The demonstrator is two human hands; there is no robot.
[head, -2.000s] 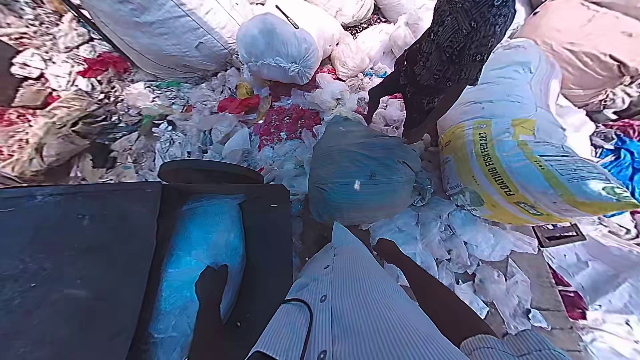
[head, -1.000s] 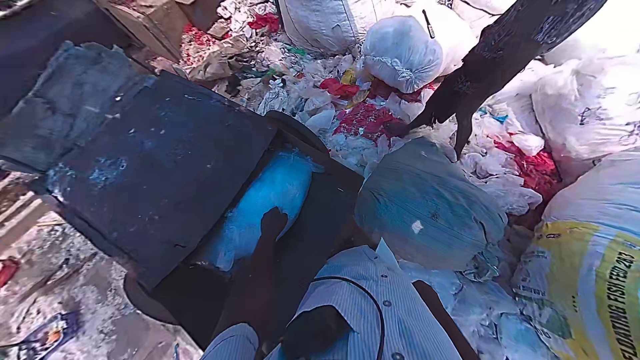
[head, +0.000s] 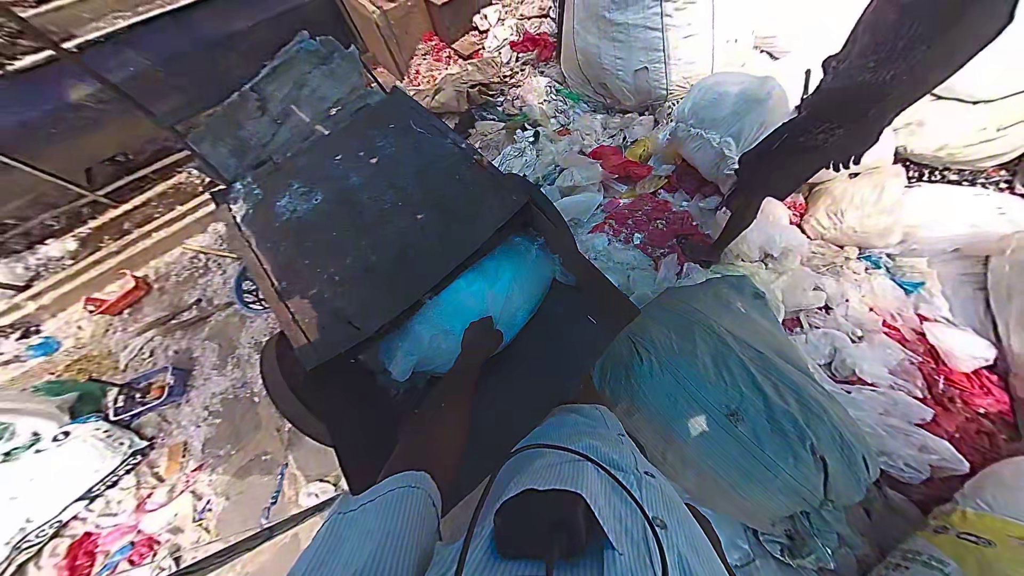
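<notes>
My left hand (head: 482, 338) rests against a bluish translucent plastic bundle (head: 480, 296), its fingers closed or curled at the near edge; whether it grips the plastic is unclear. The bundle lies in the opening of a dark, box-shaped machine or cart (head: 368, 216), partly under its flat top. My right hand is hidden; only a dark strip of that arm shows beside my striped shirt. Close to my right side sits a large grey-green plastic sack (head: 728, 400), stuffed full.
A co-worker's hand (head: 720, 232) reaches into loose plastic scraps (head: 648, 220) beyond the sack. White bulging sacks (head: 640, 48) stand behind. At left are a blue crate (head: 152, 394), a red plastic piece (head: 118, 294) and littered ground.
The view has swung strongly to the left. My right hand, visible two seconds ago by the grey-green sack, is out of sight. My left hand stays at the bluish bundle. The co-worker's arm reaches lower into the scraps.
</notes>
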